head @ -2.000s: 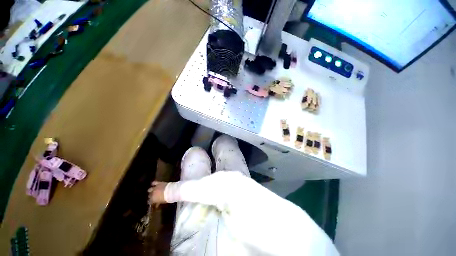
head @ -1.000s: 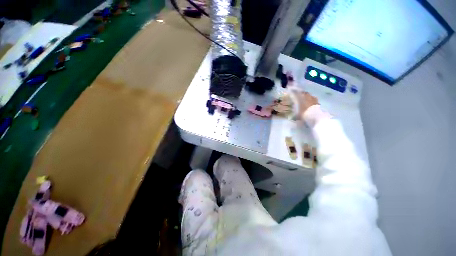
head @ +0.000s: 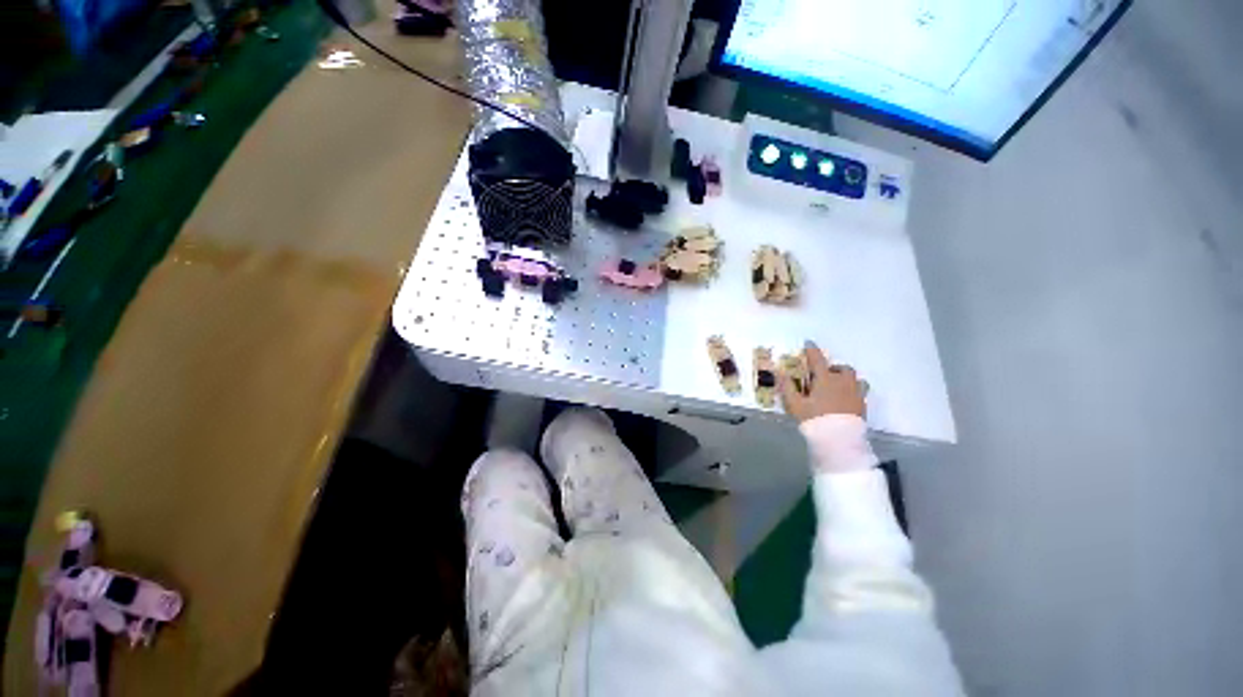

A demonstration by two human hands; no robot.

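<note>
My right hand (head: pixel 826 390) is bare, with a white sleeve. It lies over the right part of a row of tan toy car bodies near the white table's front edge; its fingertips touch one, and whether they grip it is unclear. Two tan bodies (head: pixel 723 365) (head: pixel 766 376) show left of the hand; others are partly hidden under it. A tan heap (head: pixel 776 275) and another tan group (head: pixel 691 255) lie farther back. A pink car body (head: pixel 633 275) touches the second group. A pink body with black parts (head: pixel 526 274) sits below the duct inlet (head: pixel 522 188). My left hand is out of view.
The grey machine column (head: pixel 649 89) stands behind black parts (head: pixel 627 203). The control panel (head: pixel 807 164) has green lights; a monitor (head: pixel 907 55) is above. The silver duct (head: pixel 509 68) and a black cable hang at the back. Pink bodies (head: pixel 120 591) lie on the brown bench (head: pixel 232 368).
My right hand has moved from the tan groups farther back to the front row. The view has shifted, so the table appears farther left. The pink body below the duct inlet keeps its place.
</note>
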